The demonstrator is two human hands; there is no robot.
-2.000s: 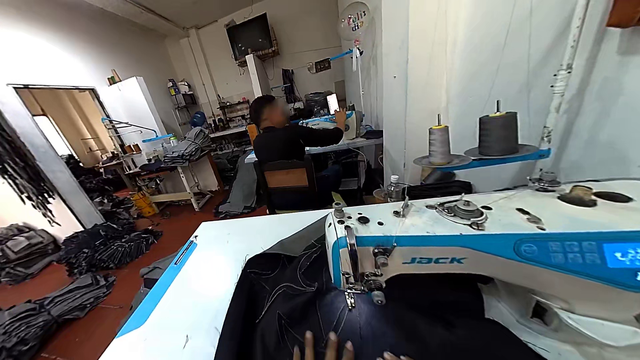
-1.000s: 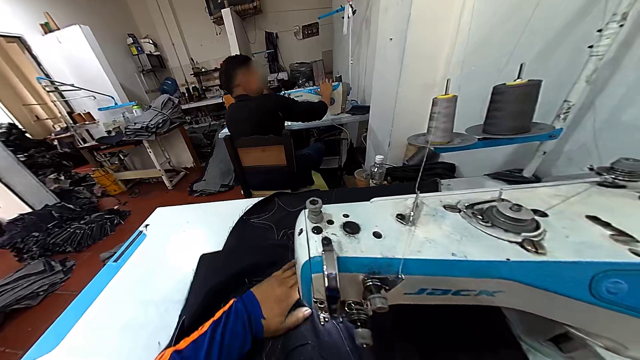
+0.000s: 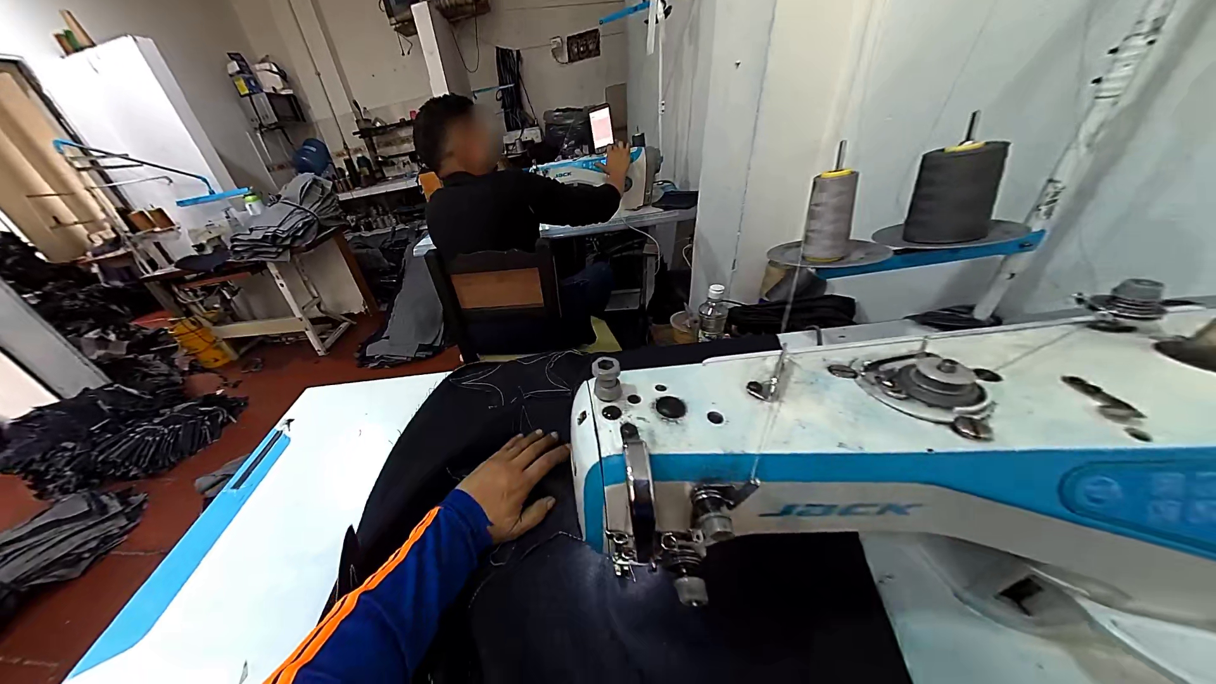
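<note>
My left hand (image 3: 513, 484), in a blue sleeve with orange stripes, lies palm down on dark navy fabric (image 3: 541, 608), just left of the sewing head of a white and blue Jack industrial sewing machine (image 3: 807, 475). Its fingers are slightly spread and grip nothing. The fabric passes under the presser foot area (image 3: 622, 560), where a light shines, and bears pale stitched lines at the back. My right hand is not in view. Thread runs down to the machine from the spool side.
A grey thread cone (image 3: 831, 217) and a darker cone (image 3: 956, 194) stand on a rack behind the machine. The white table (image 3: 256, 532) extends left. Ahead, a person (image 3: 494, 204) sits on a wooden chair (image 3: 503, 290) at another machine. Fabric piles (image 3: 114, 437) lie on the red floor.
Two seconds ago fingertips of both hands showed at the bottom edge; my left hand now lies farther forward beside the sewing head, and the right is out of view. The view has shifted nearer the machine.
</note>
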